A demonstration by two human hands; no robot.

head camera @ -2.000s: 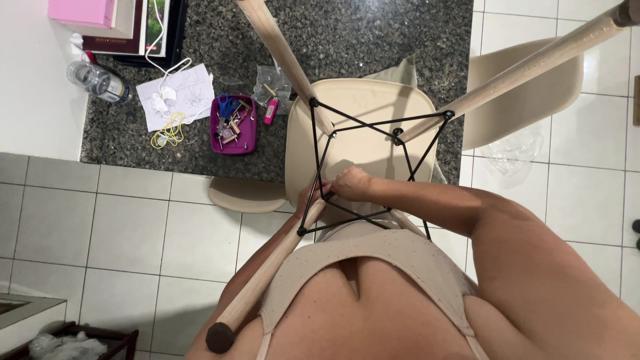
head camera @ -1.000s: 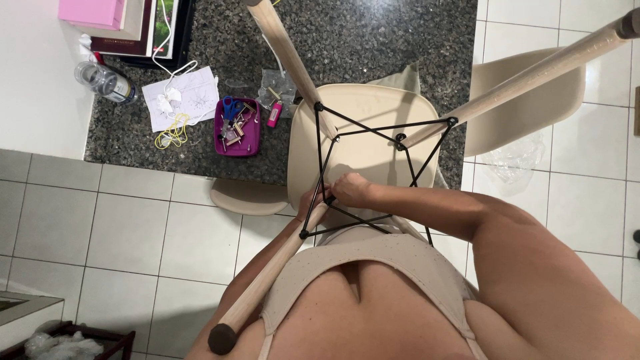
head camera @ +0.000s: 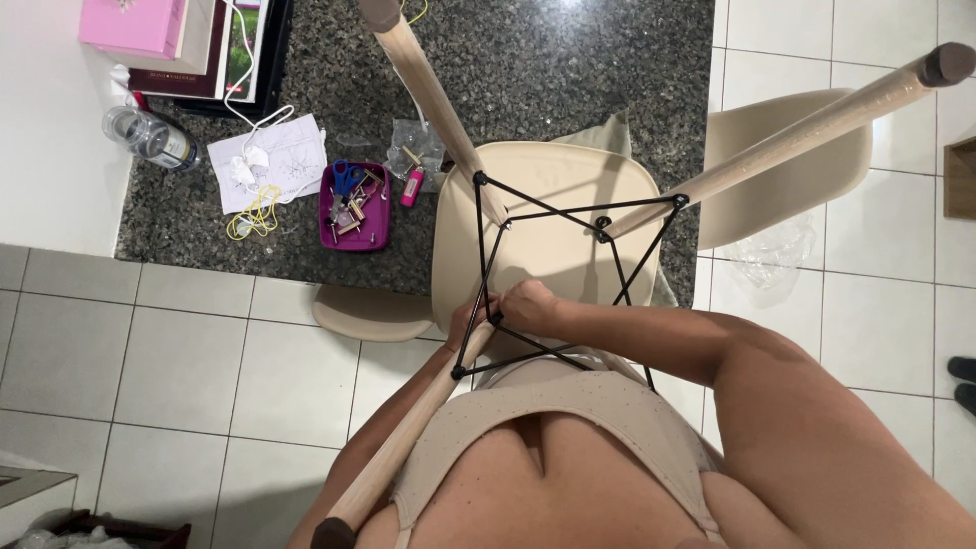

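An upside-down beige chair seat (head camera: 564,175) rests on a speckled granite counter, its wooden legs pointing up and outward. Black metal rods (head camera: 564,210) cross between the legs. Both hands meet at the upper end of the near left wooden leg (head camera: 404,435), where a black bracket joins it. My right hand (head camera: 530,307) has its fingers curled at this joint; what lies between them is too small to tell. My left hand (head camera: 467,320) is partly hidden behind the rods and the leg, with its fingertips close to the right hand's.
Left on the granite counter (head camera: 366,278) are a purple tray (head camera: 354,240) of hardware and blue-handled scissors, a pink lighter (head camera: 412,187), an instruction sheet (head camera: 297,145), yellow string and a plastic bottle (head camera: 152,137). Other beige chairs (head camera: 793,160) flank the counter. Dark footwear shows far right.
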